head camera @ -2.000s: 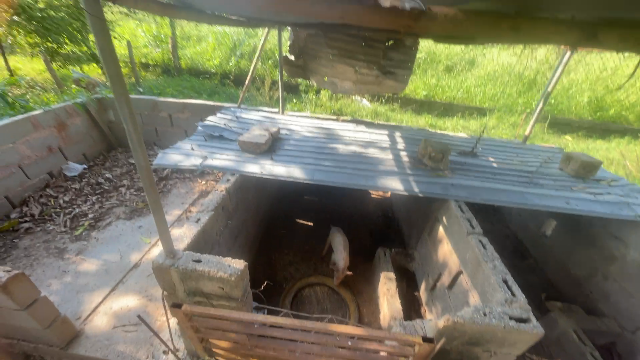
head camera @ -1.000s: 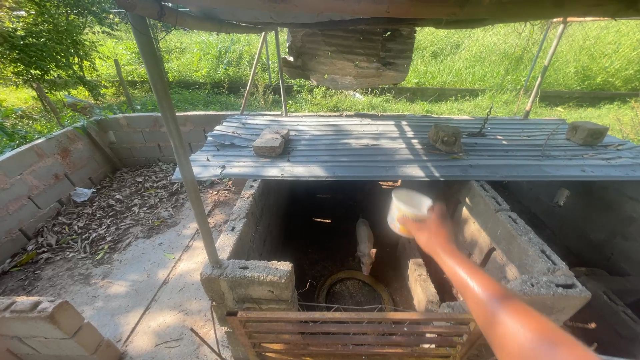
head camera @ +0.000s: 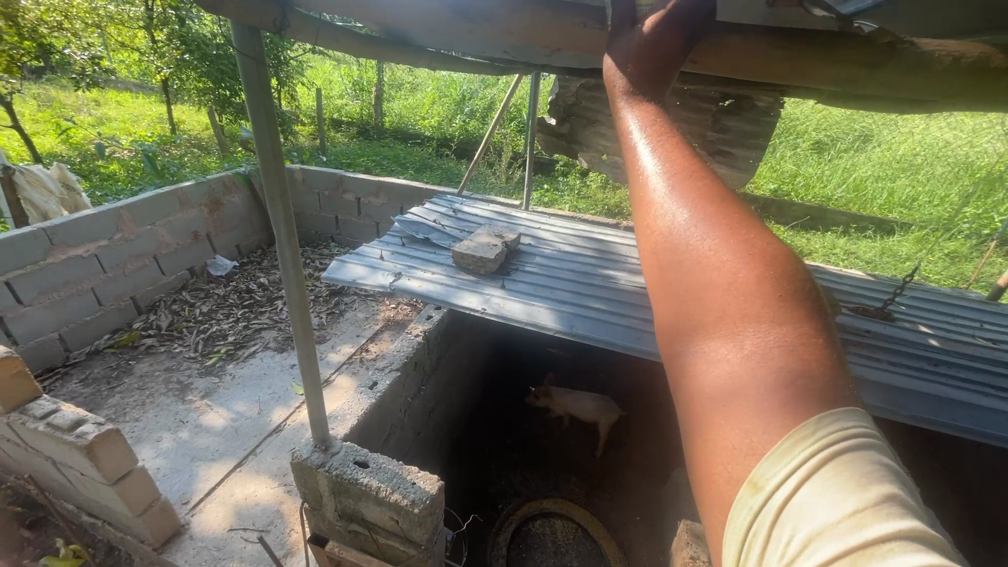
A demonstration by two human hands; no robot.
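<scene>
My right hand (head camera: 657, 35) is raised at the top edge of the view, against the wooden roof beam (head camera: 835, 67). Its fingers run out of frame, and only a sliver of something pale shows by them, so its grip cannot be told. The forearm and a cream sleeve cross the right half. My left hand does not show. Below, a small pale pig (head camera: 581, 408) stands in the dark block-walled pen, turned to the left. A round feeding trough (head camera: 524, 516), seemingly made from a tyre, lies on the pen floor nearer to me.
Corrugated metal sheets (head camera: 551, 264) cover the pen's back, with a concrete block piece (head camera: 484, 248) on them. A metal post (head camera: 287, 236) rises from the block wall (head camera: 370, 484). Dry leaves (head camera: 236, 303) lie at the left, and a low brick wall (head camera: 87, 449) stands nearer.
My right hand, which held a whitish container over the pen a second ago, has moved up to the roof beam. The pig has turned sideways, away from the trough. The view has shifted left.
</scene>
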